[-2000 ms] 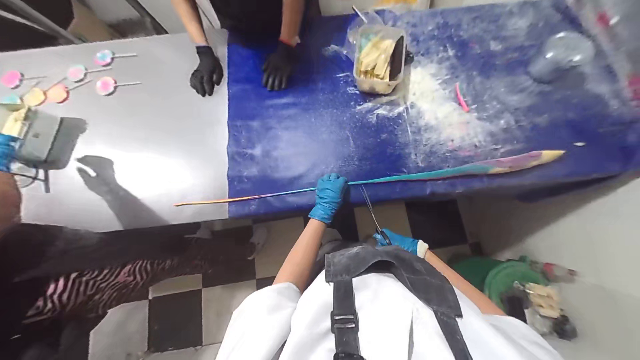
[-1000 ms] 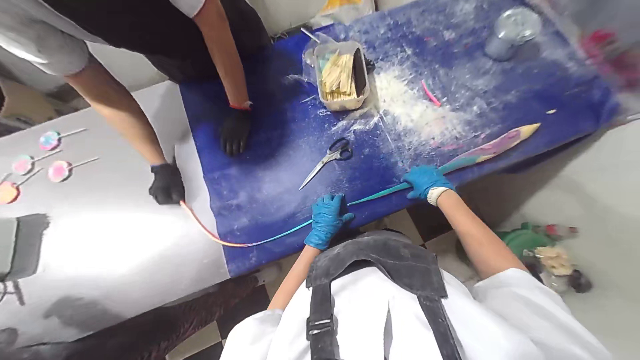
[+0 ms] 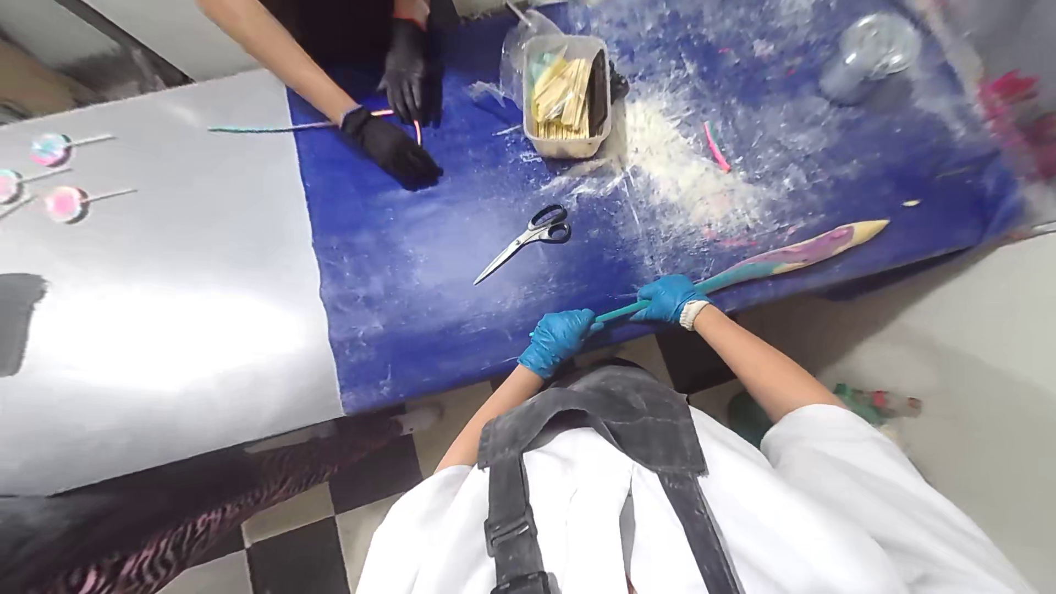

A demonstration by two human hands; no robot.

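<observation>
A long tapering roll of multicoloured candy [image 3: 813,250] lies along the near edge of the blue table cover, thick and yellow-tipped at the right, thin and teal toward my hands. My left hand [image 3: 559,340], in a blue glove, is closed around its thin end. A short way to the right, my right hand [image 3: 667,299], also blue-gloved, grips the teal part. Beyond my hands lie metal scissors with dark handles [image 3: 528,238]. A separate thin candy strand [image 3: 268,129] runs under a co-worker's black-gloved hands [image 3: 392,150] at the upper left.
A plastic tub [image 3: 569,147] of wooden sticks stands at the back beside white powder [image 3: 676,165]. A pink candy piece [image 3: 716,148] and a clear container [image 3: 874,49] are farther right. Round lollipops [image 3: 66,203] lie on the metal tabletop [image 3: 181,330] at the left.
The scissors, in my right hand two seconds ago, now lie on the blue cover. The thin strand has come apart from the roll, and the co-worker's hands have moved back with it.
</observation>
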